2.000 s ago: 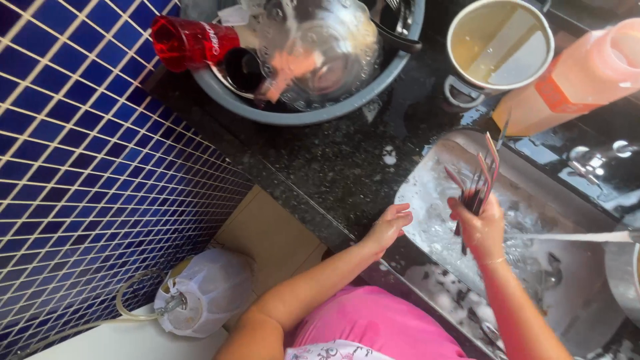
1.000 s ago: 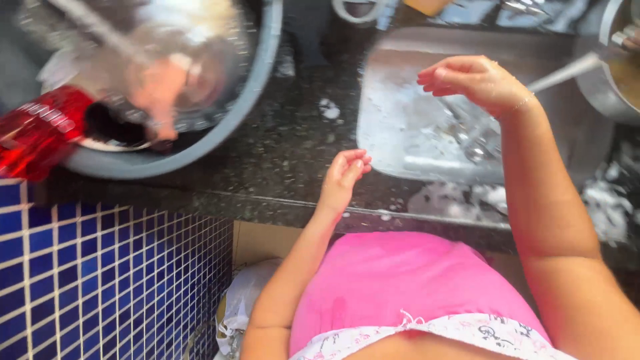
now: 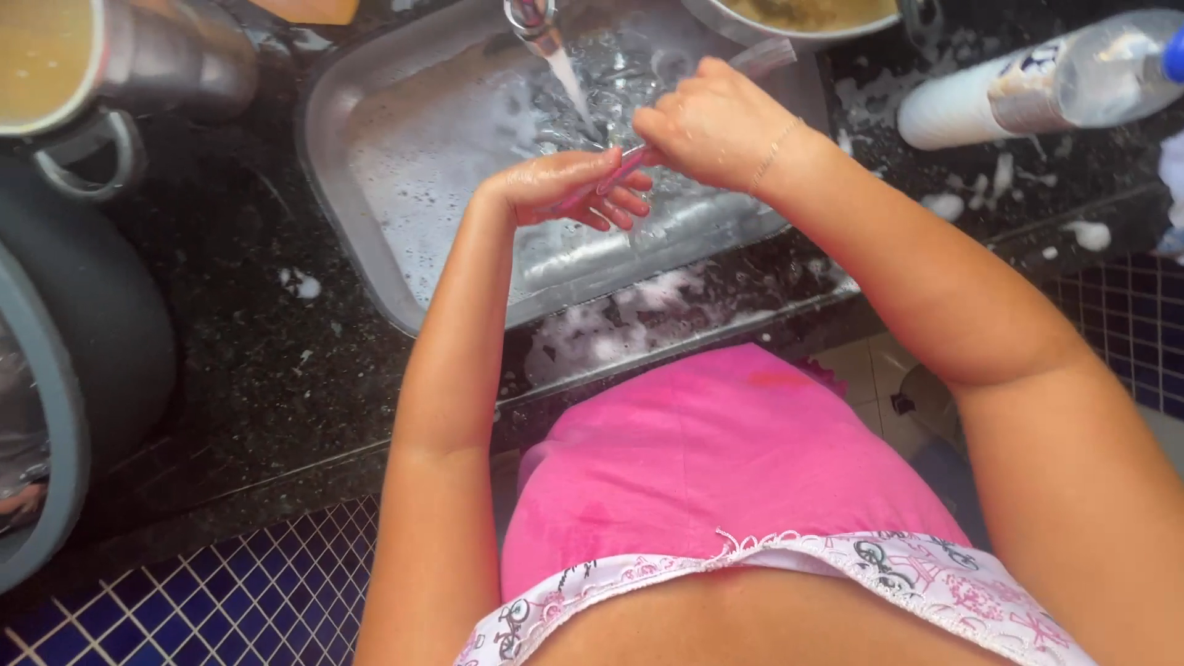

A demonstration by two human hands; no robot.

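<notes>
Over the stainless steel sink [image 3: 416, 231], my right hand [image 3: 712, 125] grips one end of a thin pink utensil [image 3: 629, 171], whose exact kind I cannot tell. Its other end lies across the palm of my left hand [image 3: 573, 190], which is turned up with the fingers spread. Water runs from the faucet [image 3: 532, 18] just behind the hands into the foamy sink. A translucent strip-like handle [image 3: 766, 55] sticks out beyond my right hand; what it belongs to is hidden.
A metal pot of cloudy liquid [image 3: 176, 65] and a large grey basin [image 3: 65, 398] stand left. At the back right is another pot [image 3: 805, 35]. A plastic bottle with a blue cap [image 3: 1036, 83] is at the right. Foam spots the dark stone counter [image 3: 250, 370].
Two seconds ago my right hand held several utensils; one second ago both hands appeared without them. Now the hands are together over the sink with the pink utensil. The view has shifted right.
</notes>
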